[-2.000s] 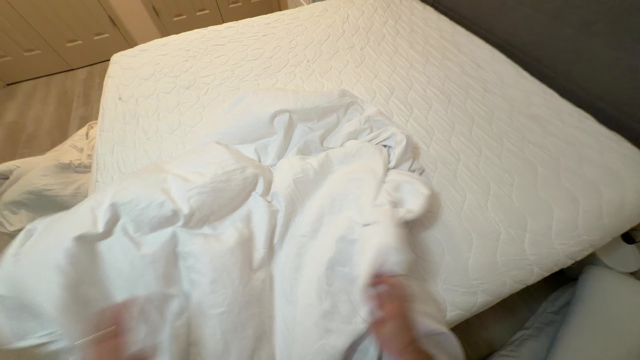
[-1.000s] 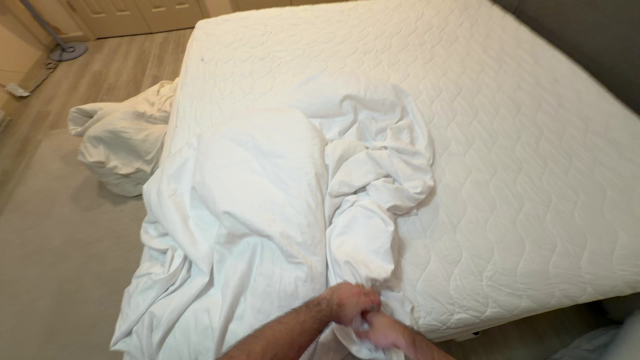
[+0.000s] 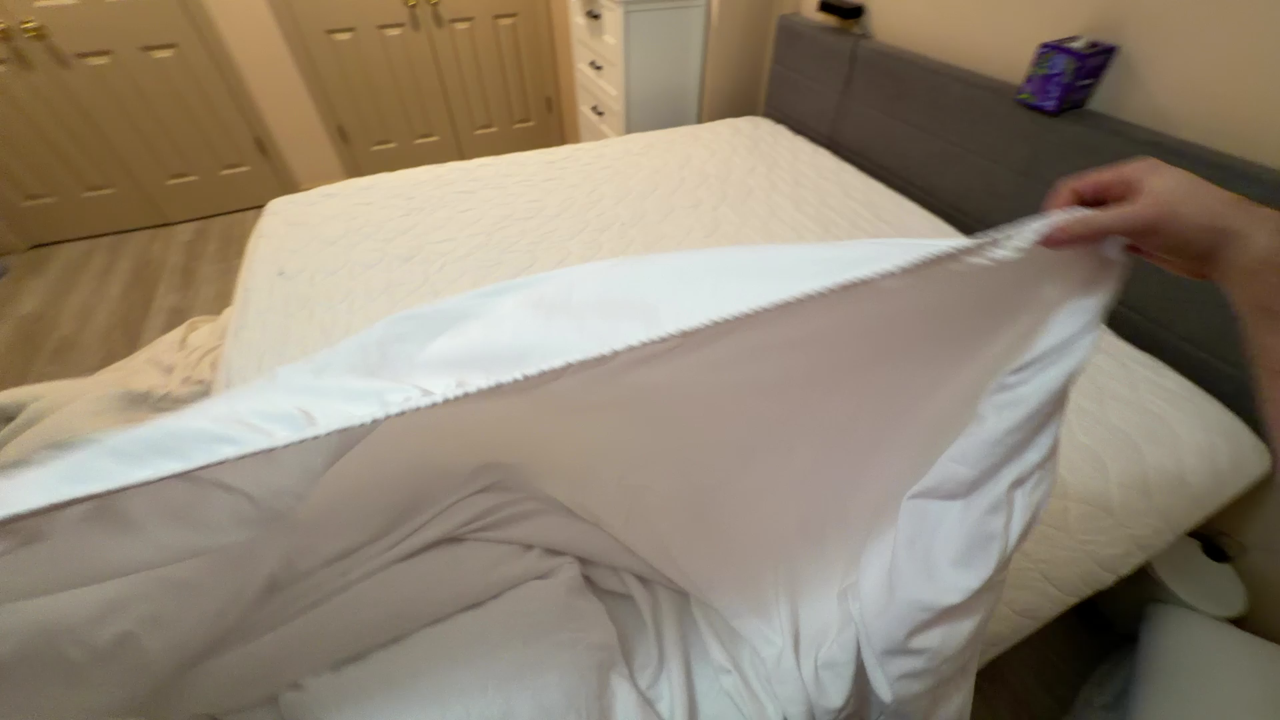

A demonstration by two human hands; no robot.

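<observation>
At the right of the head view, my right hand is raised and pinches the corner of a white fabric bed cover. The cover's seamed edge stretches tight from that hand down to the left edge of the view. Below the edge the fabric hangs in folds, with bulky white bedding at the bottom. Behind it lies a quilted cream mattress, partly hidden by the cover. My left hand is outside the view.
A grey upholstered headboard runs along the right, with a purple tissue box on top. A white drawer unit and panelled doors stand behind. Cream bedding lies at left. White objects are at lower right.
The hands were together low on the white bedding one second ago. Now my right hand is up at the right with the cover's edge lifted and stretched, and my left hand has left the view.
</observation>
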